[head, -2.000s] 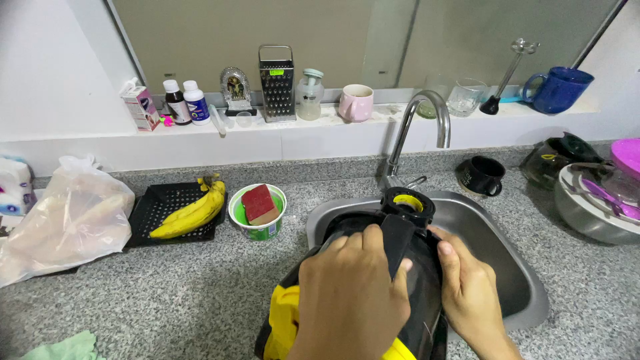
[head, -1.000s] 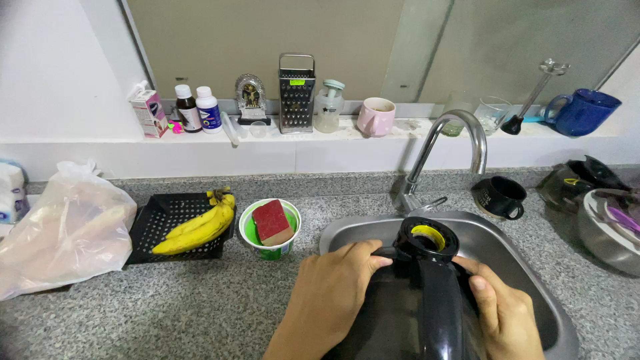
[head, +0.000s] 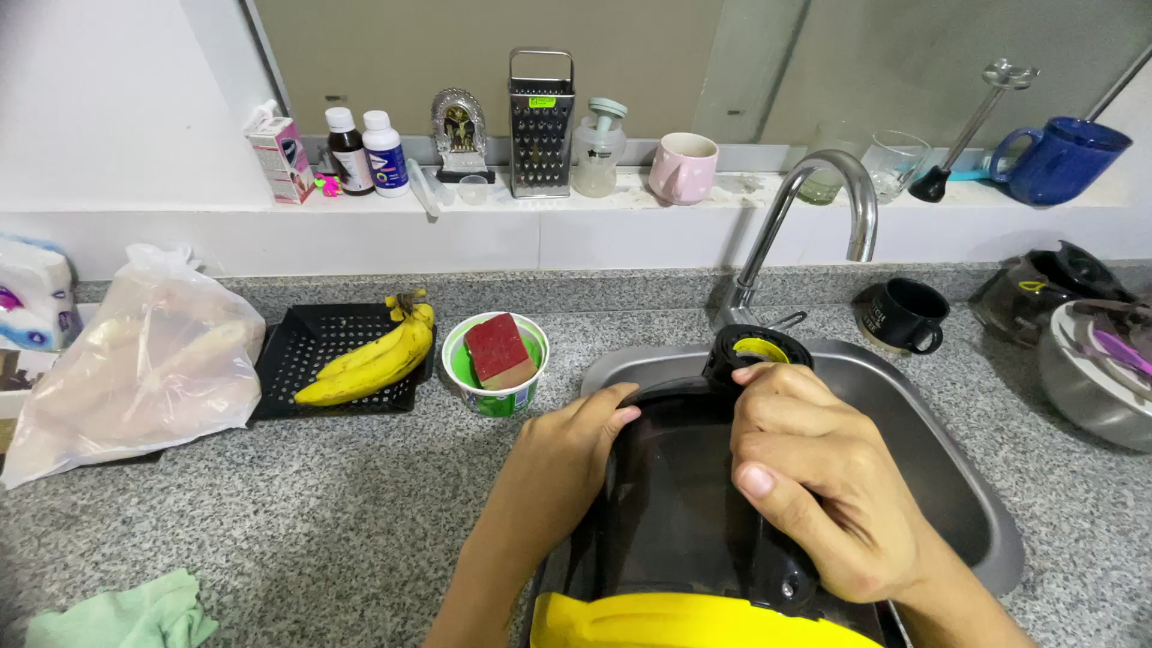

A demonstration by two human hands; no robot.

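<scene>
A black translucent plastic tank (head: pixel 675 495) with a yellow part at its lower end lies over the left part of the steel sink (head: pixel 981 531). Its round black collar (head: pixel 717 360), yellow inside, points toward the faucet (head: pixel 765 238). My right hand (head: pixel 828 486) is closed around the handle on the tank's upper side, which it mostly hides. Along the tank's left edge rests my left hand (head: pixel 576 450), its fingers against the rim; its underside grip is hidden.
Left of the sink are a tub (head: pixel 498 405) with a red-topped sponge (head: pixel 499 349), bananas (head: pixel 373 360) on a black perforated tray (head: pixel 297 342), a plastic bag (head: pixel 153 360) and a green cloth (head: pixel 126 616). Right stand a black mug (head: pixel 904 310) and a steel bowl (head: pixel 1089 387).
My right hand has moved from the tank's right side onto its handle. My left hand has shifted from near the collar to the left edge. The yellow part shows again at the bottom.
</scene>
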